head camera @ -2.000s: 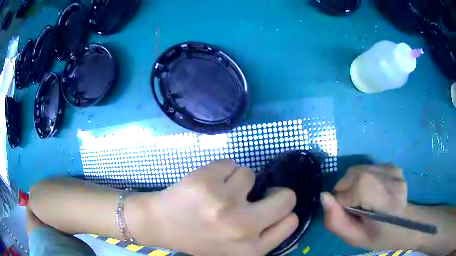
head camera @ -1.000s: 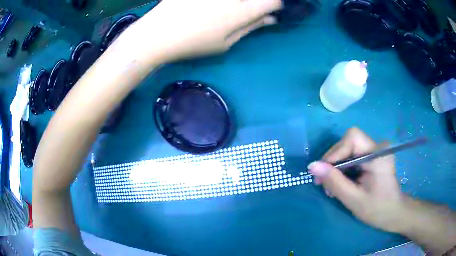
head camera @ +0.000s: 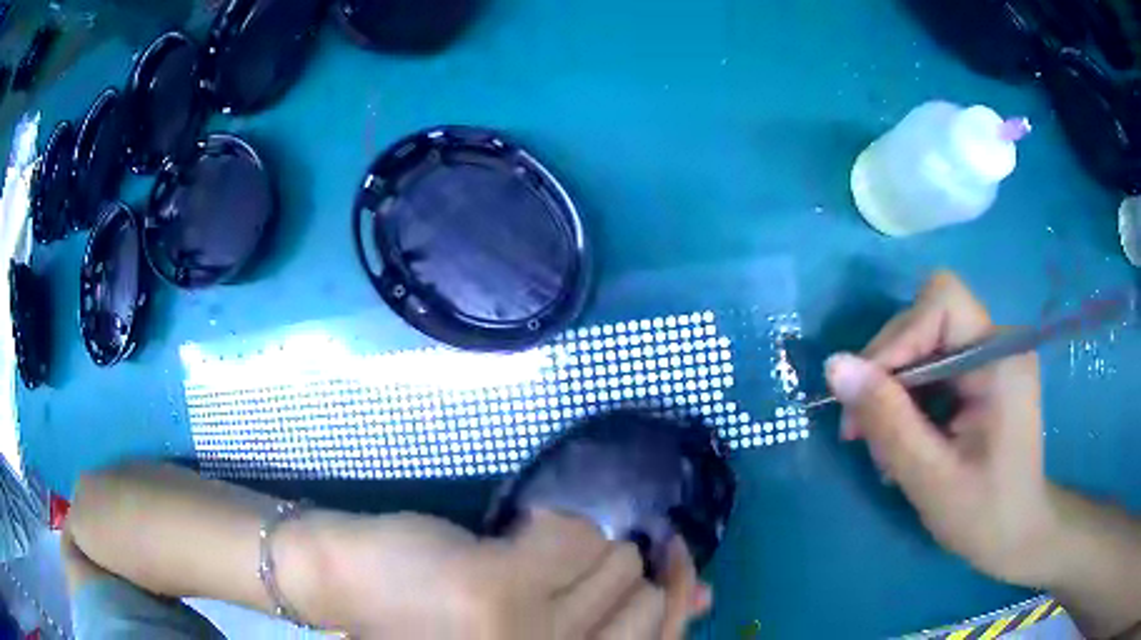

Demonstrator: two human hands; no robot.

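My left hand [head camera: 551, 581] holds a black oval cover [head camera: 613, 469] at the bottom centre, over the lower edge of the dot sheet. My right hand [head camera: 957, 425] holds thin metal tweezers [head camera: 988, 354], with the tip at the right end of the dot sheet [head camera: 501, 406]. The sheet has rows of white dots and a bare patch near its right end. I cannot tell if a dot is at the tweezer tip. Another oval cover [head camera: 476, 238] lies open side up just above the sheet, overlapping its top edge.
A translucent bottle with a pink nozzle [head camera: 932, 173] lies tilted at upper right. Several black covers [head camera: 210, 210] stand or lean at upper left; more dark covers [head camera: 1089, 119] are at upper right. A second bottle [head camera: 1130, 229] is cut by the right edge. A white strip [head camera: 18, 188] runs along the left.
My left hand has come back from the top of the bench and now holds a cover at the bottom centre. My right hand with the tweezers stays by the sheet's right end.
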